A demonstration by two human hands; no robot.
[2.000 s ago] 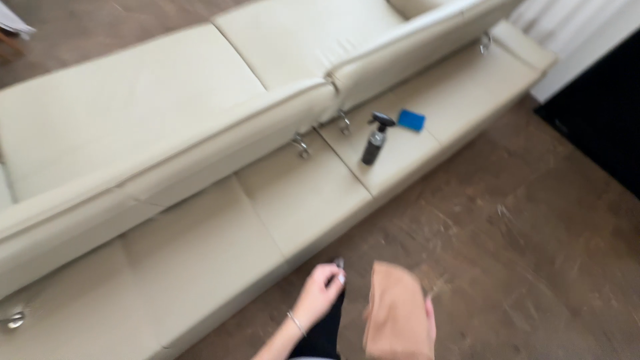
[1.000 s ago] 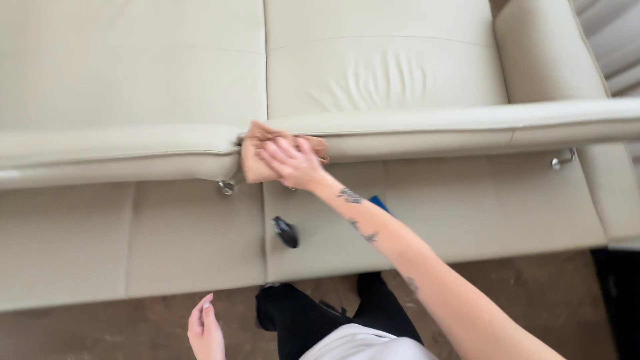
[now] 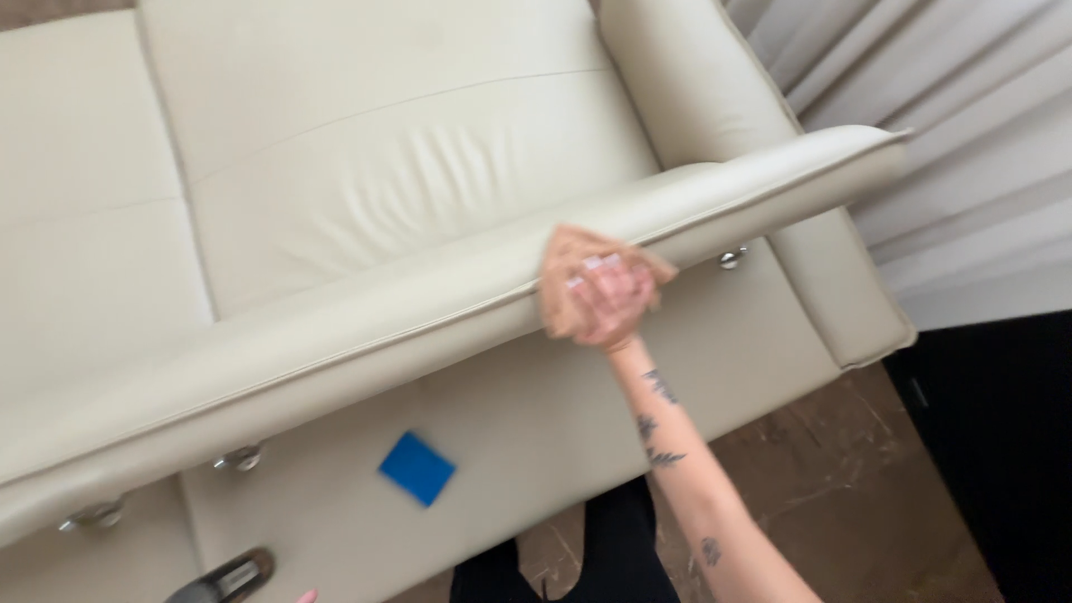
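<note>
My right hand (image 3: 610, 300) presses a folded tan cloth (image 3: 563, 276) on the upper edge of the cream leather sofa's backrest (image 3: 402, 314). Of my left hand (image 3: 308, 596) only a fingertip shows at the bottom edge, so its grip is hidden. A blue sponge or folded cloth (image 3: 417, 469) lies on the ledge behind the backrest. At the lower left is a dark spray bottle (image 3: 239, 576), lying or tilted and partly cut off by the frame.
Metal brackets (image 3: 241, 457) join the backrest to the ledge, with another (image 3: 732, 258) farther right. The sofa's armrest (image 3: 699, 79) and a white curtain (image 3: 963, 167) stand at the right. A black panel (image 3: 997, 444) rests beside the brown marble-look floor (image 3: 829, 477).
My right hand with the tan cloth has moved right along the backrest, away from the seam between the sections. Two seconds ago the cloth was held over the floor. The view has shifted right.
</note>
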